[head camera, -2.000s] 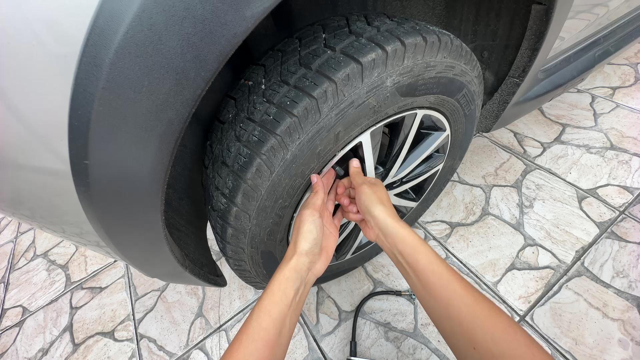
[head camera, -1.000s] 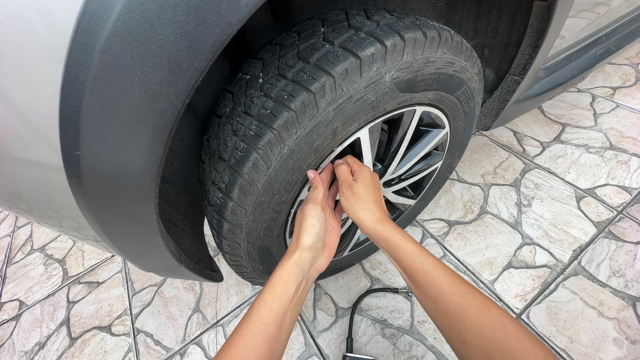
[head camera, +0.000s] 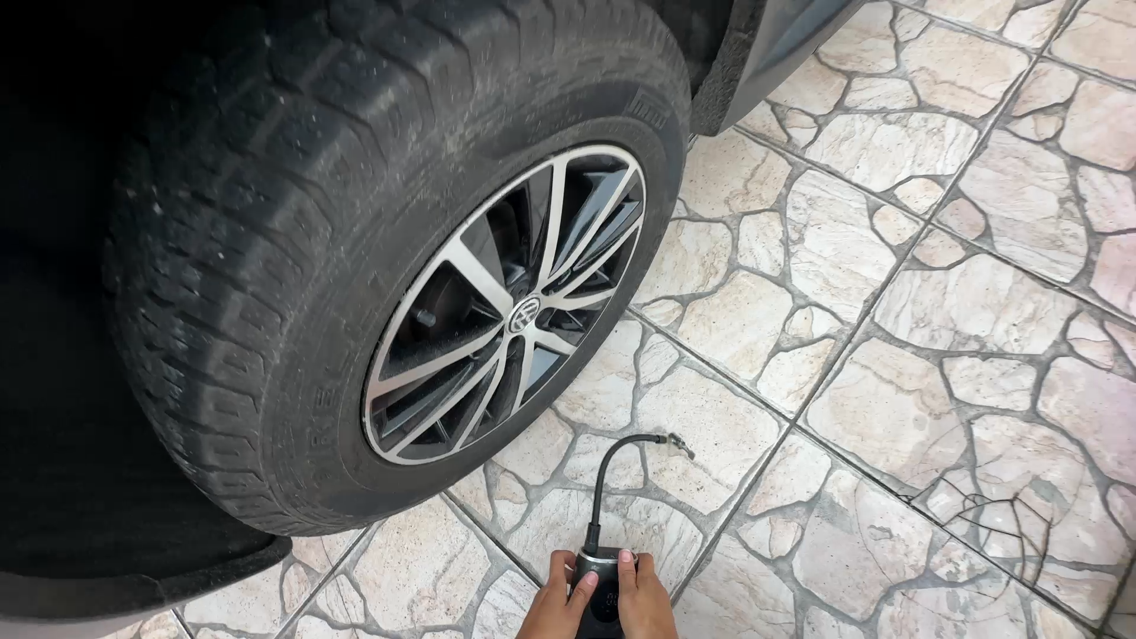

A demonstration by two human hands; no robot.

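Observation:
My left hand (head camera: 557, 603) and my right hand (head camera: 644, 599) hold a small dark portable tire inflator (head camera: 602, 596) from both sides at the bottom of the view. Its front has a display, and both thumbs rest near its top. From its top a short black air hose (head camera: 601, 484) curves up and right, ending in a metal chuck (head camera: 679, 444) above the stone floor. Beyond my hands stands a car's black tire (head camera: 302, 293) on an alloy wheel rim (head camera: 484, 262) with a Volkswagen center cap (head camera: 524, 314). A valve stem (head camera: 425, 318) shows between the spokes at left.
The dark wheel arch liner (head camera: 53, 355) surrounds the tire at left, with the fender's lower edge (head camera: 222, 568) close to the floor. A car sill (head camera: 790, 53) runs at top right. Irregular stone paving (head camera: 967, 302) spreads right, with thin dark twig-like lines (head camera: 1012, 524) on it.
Both hands have left the wheel rim and now hold the inflator, whose hose and top edge lay low in the earlier view. The view has moved closer to the wheel.

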